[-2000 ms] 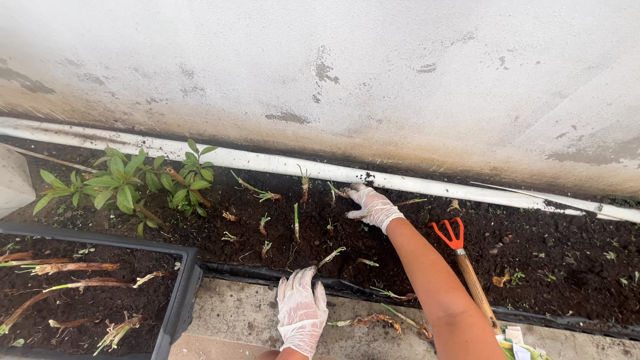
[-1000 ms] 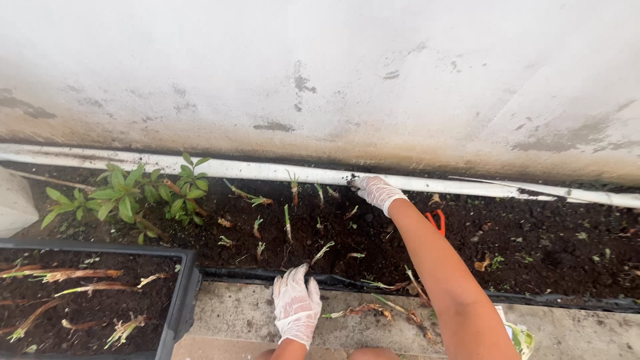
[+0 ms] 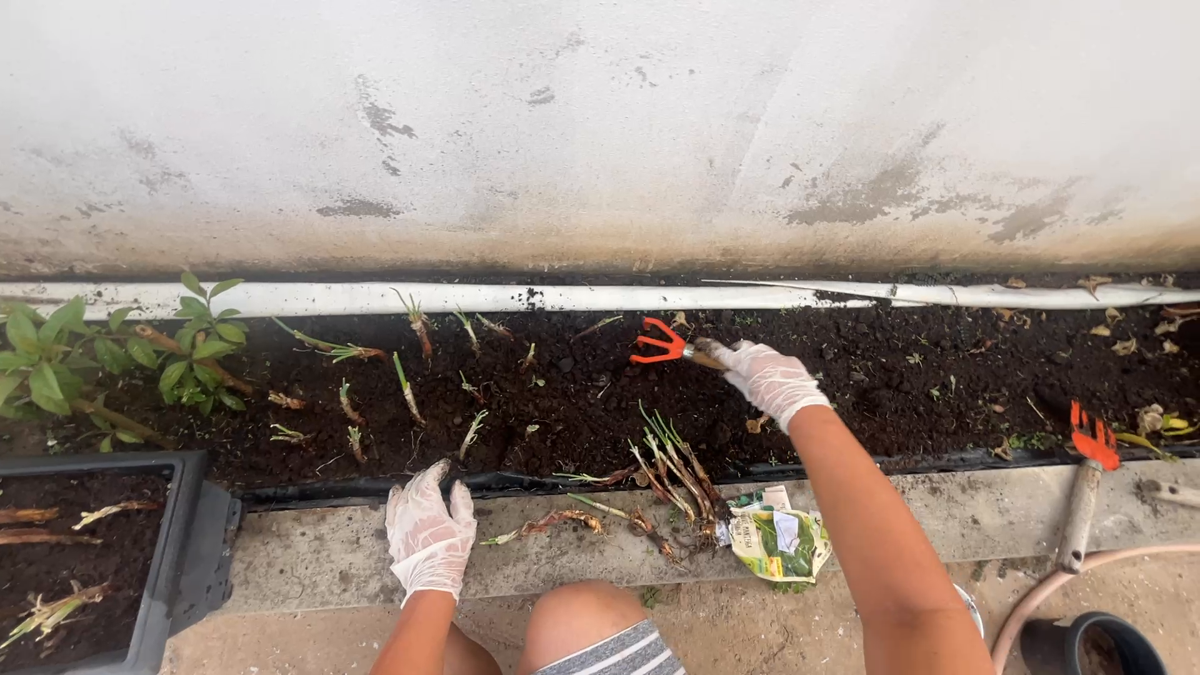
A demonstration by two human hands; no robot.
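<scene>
My right hand (image 3: pixel 764 377), in a thin whitish glove, grips the wooden handle of a small hand cultivator (image 3: pixel 662 343); its orange prongs rest at the dark soil (image 3: pixel 600 384). At the bed's near edge my gloved left hand (image 3: pixel 429 525) stays low, fingers apart, holding nothing that I can see. Several short green-topped plant cuttings (image 3: pixel 407 389) stand or lean in the soil beyond it. Between the hands, a bundle of rooted cuttings (image 3: pixel 680 469) lies across the bed's edge, next to a green seed packet (image 3: pixel 780 544). Loose cuttings (image 3: pixel 548 527) lie on the concrete ledge.
A white pipe (image 3: pixel 450 298) runs along the stained wall (image 3: pixel 581 141). At left are a leafy plant (image 3: pixel 202 347) and a dark planter box (image 3: pixel 178 525) with cuttings. Toward the right lie an orange-headed hand tool (image 3: pixel 1087 469), a hose (image 3: pixel 1031 595) and a dark pot (image 3: pixel 1092 642).
My right hand has left the soil near the pipe, moved right and taken hold of the cultivator, which lay on the bed. The view has shifted to the right.
</scene>
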